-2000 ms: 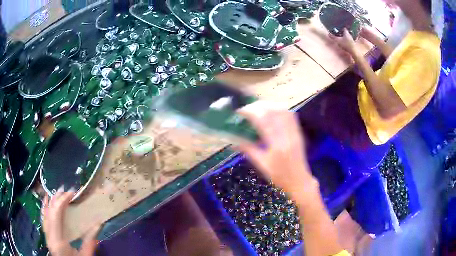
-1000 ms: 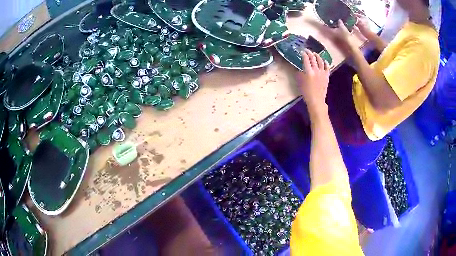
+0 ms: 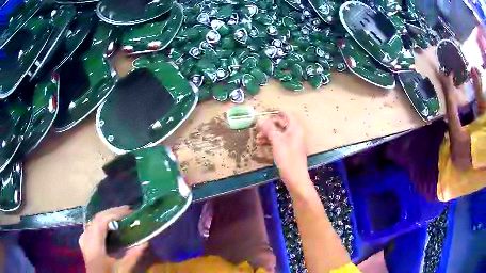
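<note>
My left hand [image 3: 98,240] holds a glossy green housing [image 3: 160,184] at the bench's front edge, at lower left; its dark panel faces left. My right hand [image 3: 282,136] is over the board with its fingertips on a thin pale glue stick [image 3: 266,113], whose other end meets the small pale green glue dish [image 3: 241,117]. Dark stains lie around the dish. Another green housing [image 3: 178,93] lies on the board behind the held one. A large loose heap of small green caps [image 3: 248,64] with silvery spots lies behind the dish.
Overlapping green housings [image 3: 37,98] fill the left side; more [image 3: 367,66] lie at the right, with a single housing [image 3: 423,96] near the edge. Blue crates [image 3: 341,213] stand below the bench. A co-worker in a yellow shirt [image 3: 463,160] holds a dark panel at far right.
The view has swung left. My right hand has left the housing at the right and come to the glue stick. My left hand is back in view with a housing raised in it.
</note>
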